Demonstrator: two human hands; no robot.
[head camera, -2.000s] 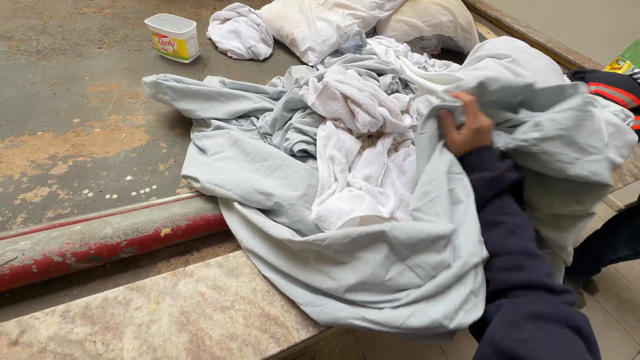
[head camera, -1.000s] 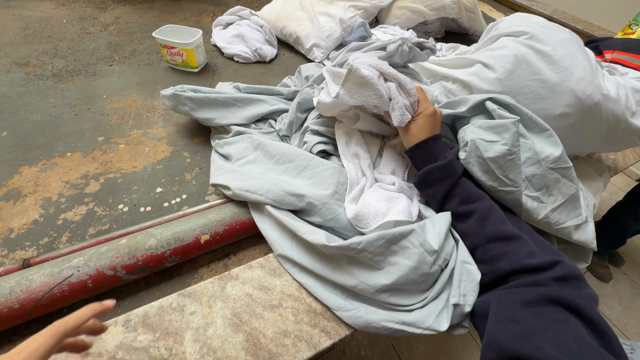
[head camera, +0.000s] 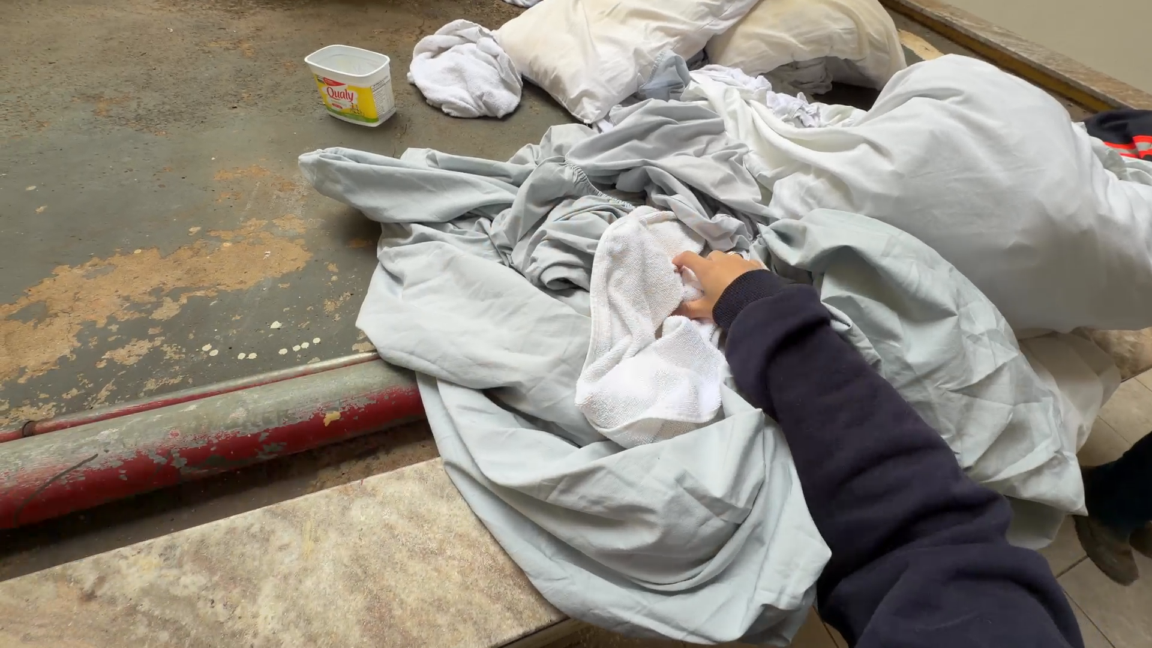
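Observation:
My right hand (head camera: 714, 281), in a dark navy sleeve, grips a white terry towel (head camera: 650, 378) at the middle of the pile, with its thumb and fingers pressed into the cloth. Beneath and around the towel lies a crumpled pale grey-green sheet (head camera: 621, 504), which hangs over the front edge of the work surface. To the right of the hand bulges a large white cloth bundle (head camera: 981, 180). My left hand is out of view.
A plastic margarine tub (head camera: 349, 85) and a bunched white towel (head camera: 466, 70) stand behind the pile, beside white pillows (head camera: 612, 45). A red and grey pipe (head camera: 216, 423) runs behind the stone ledge (head camera: 297, 558). A person's shoe (head camera: 1105, 547) shows at lower right.
My right hand has lowered with the towel, which it held bunched higher up a second ago. My left hand, seen at the lower left then, has gone from view.

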